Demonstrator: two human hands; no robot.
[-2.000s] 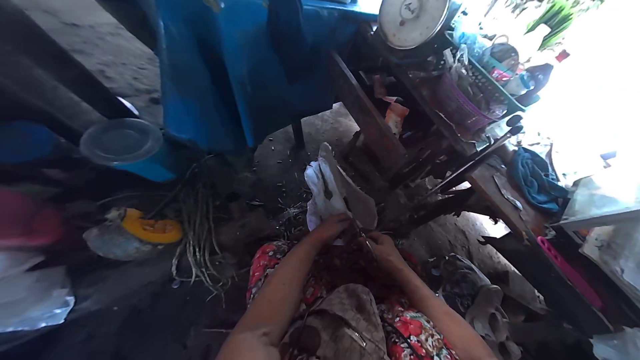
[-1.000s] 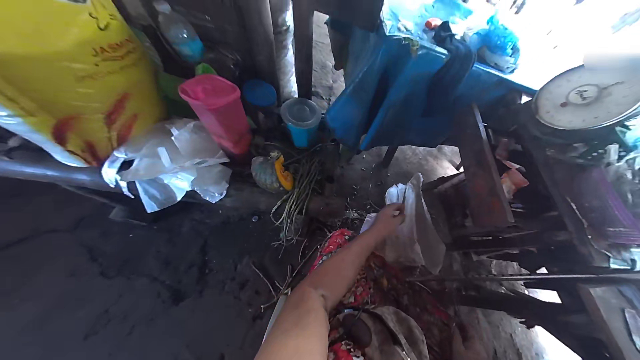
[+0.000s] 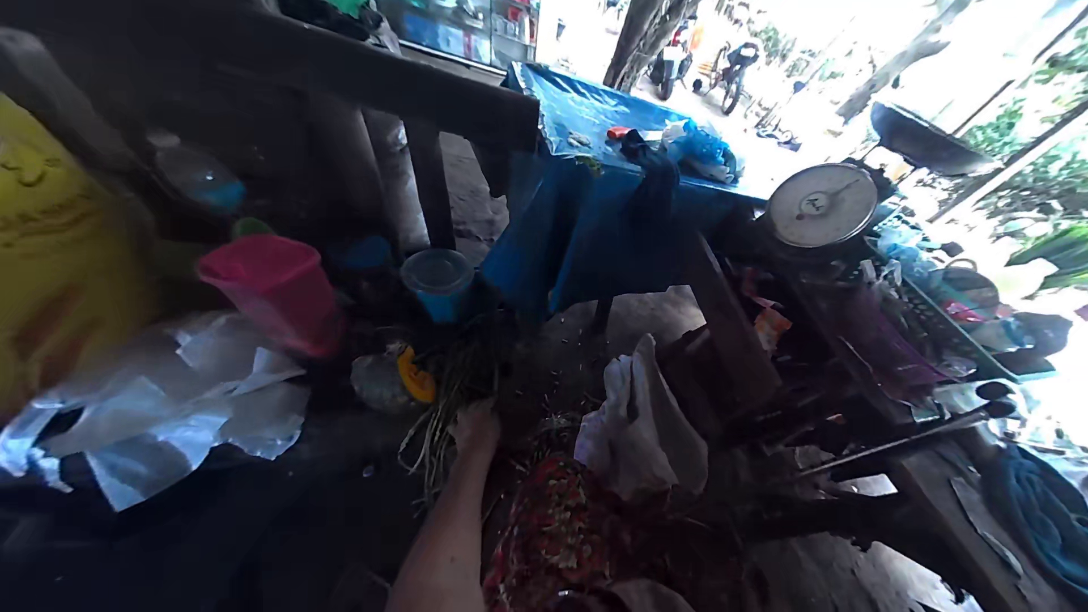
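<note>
My left hand reaches down to a bundle of long thin green stalks or pods on the dark ground. Its fingers are dim and partly hidden, so their hold cannot be made out. Just left of the bundle lies a cut piece of squash with orange flesh. A whitish cloth or sack stands crumpled beyond my knees, right of my left hand. My right hand is out of sight.
A lidded blue tub, a pink plastic container and crumpled clear plastic are at the left. Ahead is a blue-covered table; a dial scale and a wooden bench are at the right.
My left hand has moved from the whitish cloth to the bundle at the left. My right hand, seen near my lap two seconds ago, is out of view. The view has swung about.
</note>
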